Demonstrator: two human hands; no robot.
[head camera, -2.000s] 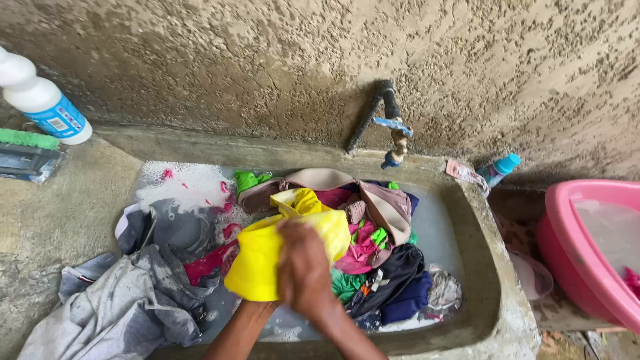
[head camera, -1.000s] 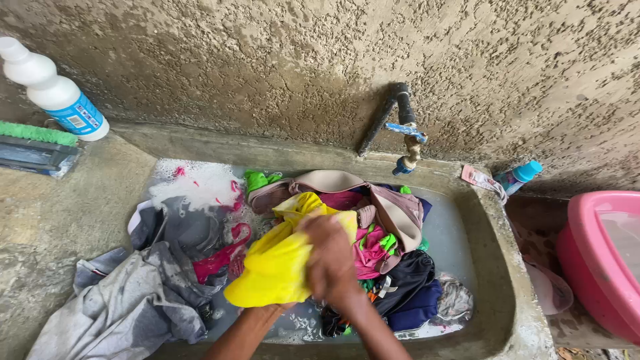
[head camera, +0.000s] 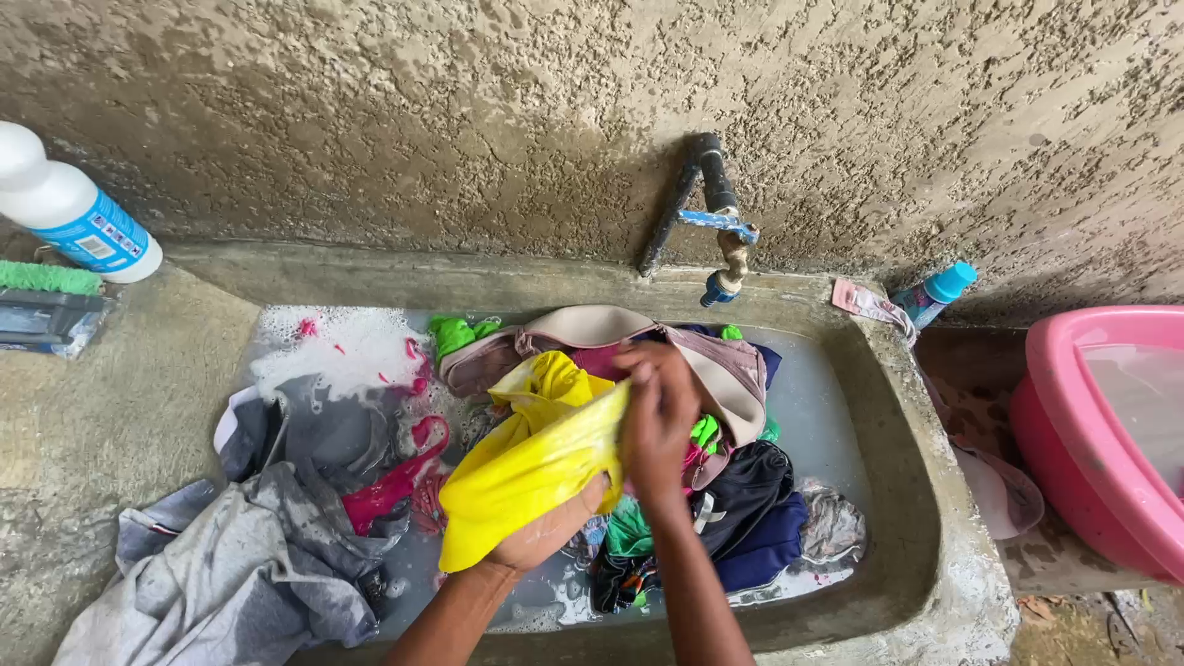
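A wet yellow cloth (head camera: 527,472) is stretched between my hands above a concrete wash basin (head camera: 962,555). My left hand (head camera: 553,529) grips it from below, partly hidden by the fabric. At the cloth's right edge is my right hand (head camera: 659,412), its fingers curled and slightly blurred against the fabric. Beneath and around them, a heap of wet clothes lies in cloudy water: a beige padded garment (head camera: 592,326), a black garment (head camera: 754,486), a navy one (head camera: 768,546) and a green one (head camera: 629,529). A grey garment (head camera: 231,564) hangs over the basin's left side.
Above the basin, a tap (head camera: 731,264) sticks out from the rough wall. A white bottle (head camera: 79,217) and a green-bristled brush (head camera: 46,277) stand at left. A blue-capped bottle (head camera: 934,291) is at the back right corner, beyond which sits a pink plastic tub (head camera: 1091,453). Foam (head camera: 333,351) floats at left.
My right hand has moved from over the cloth's middle to its right edge. The yellow cloth now looks more stretched and tilted.
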